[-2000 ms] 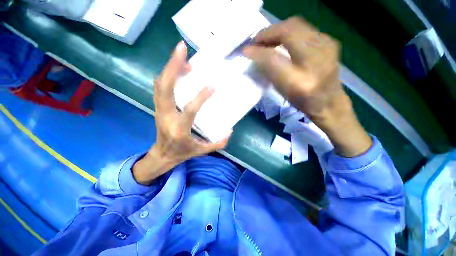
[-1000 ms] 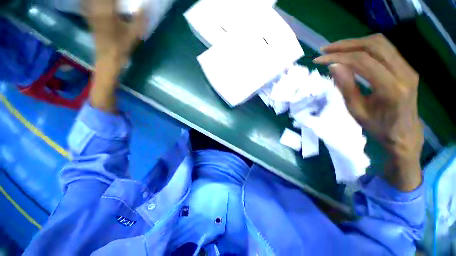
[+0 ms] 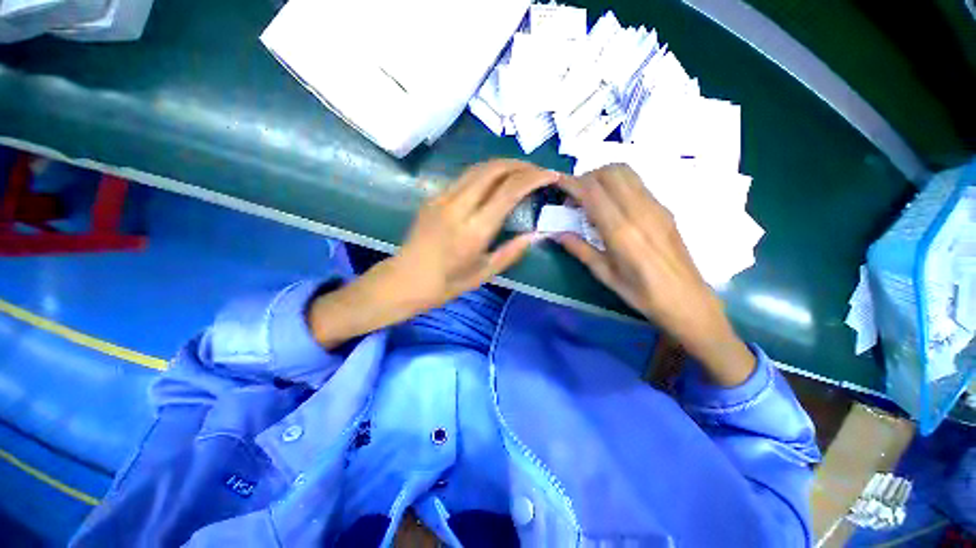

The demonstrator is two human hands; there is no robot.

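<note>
My left hand (image 3: 466, 230) and my right hand (image 3: 631, 236) meet over the near edge of the green bench. A small white slip (image 3: 567, 223) shows between them, against my right hand's fingers. My left hand's fingers are curved, with nothing seen held in them; whether they touch the slip is unclear. A loose overlapping pile of white slips (image 3: 599, 80) lies beyond and right of my hands. White boxes (image 3: 391, 54) with a short dark mark stand at its left.
More white boxes (image 3: 102, 19) stand at the far left. A light blue bin (image 3: 899, 289) of white paper is at the right. Below it are a brown carton (image 3: 862, 455) and small white rolls (image 3: 881, 501). A red stool (image 3: 70, 219) stands on the blue floor.
My left hand has come back from the far left boxes, and my right hand has moved left to meet it. The view has shifted right, and more of the bin and slip pile shows.
</note>
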